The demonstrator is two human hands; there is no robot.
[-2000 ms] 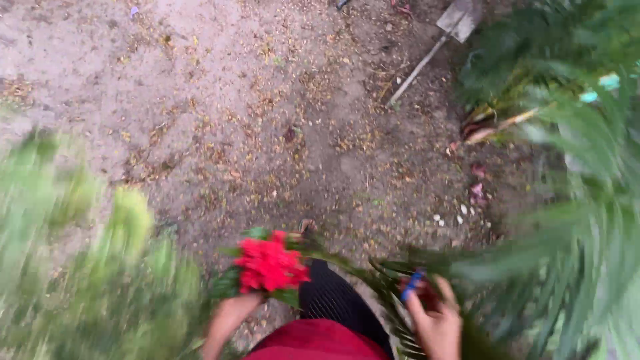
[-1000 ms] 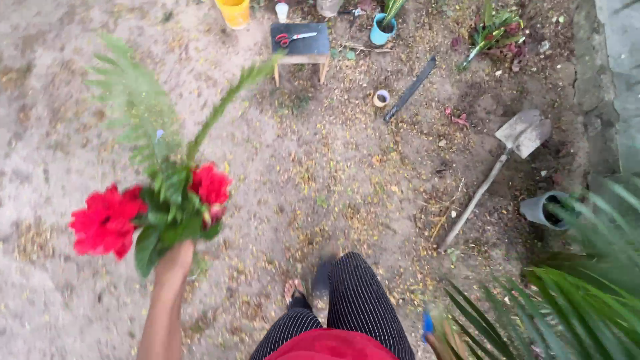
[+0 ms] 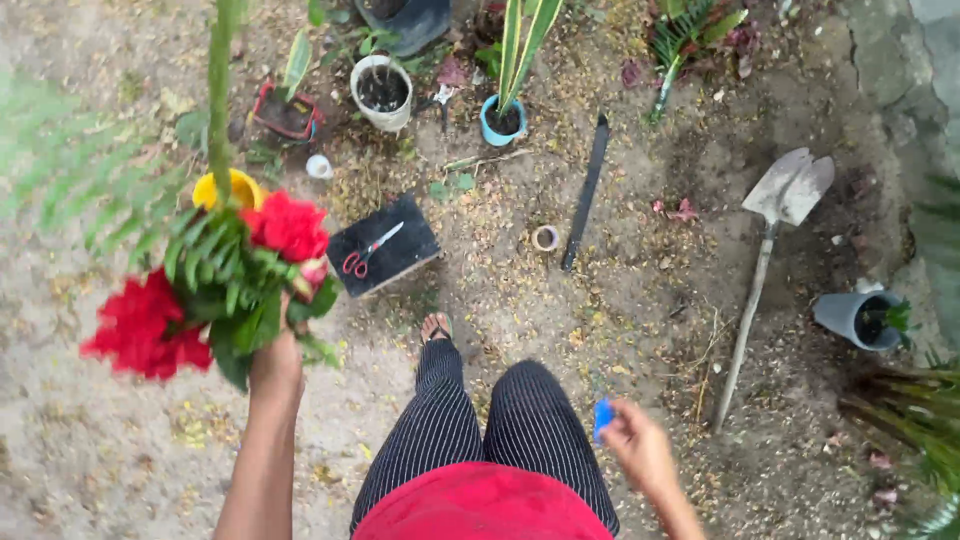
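Note:
My left hand (image 3: 276,364) is closed round the stems of a bunch of red flowers (image 3: 150,326) with dark green leaves and long fern fronds (image 3: 97,161), held up at the left. Its fingers are partly hidden by the leaves. Low and right of my legs, my right hand (image 3: 637,442) pinches a small blue object (image 3: 602,421), too blurred to name. Between the hands and farther ahead, red-handled scissors (image 3: 373,250) lie on a small black-topped stool (image 3: 412,236). A roll of tape (image 3: 545,238) lies on the ground right of it.
A shovel (image 3: 757,285) and a grey pot (image 3: 847,315) lie at the right. A dark flat strip (image 3: 589,195) lies ahead. Beyond are a blue pot (image 3: 503,135), a white pot (image 3: 381,97), a red-rimmed pot (image 3: 285,120), a yellow container (image 3: 244,189) and a white cup (image 3: 319,167). Palm fronds stand at the right edge.
The view has moved ahead over the yard, showing more pots. The left hand has raised the flowers from beside the body; they now hang nearer the stool. The right hand has come clear of the palm leaves.

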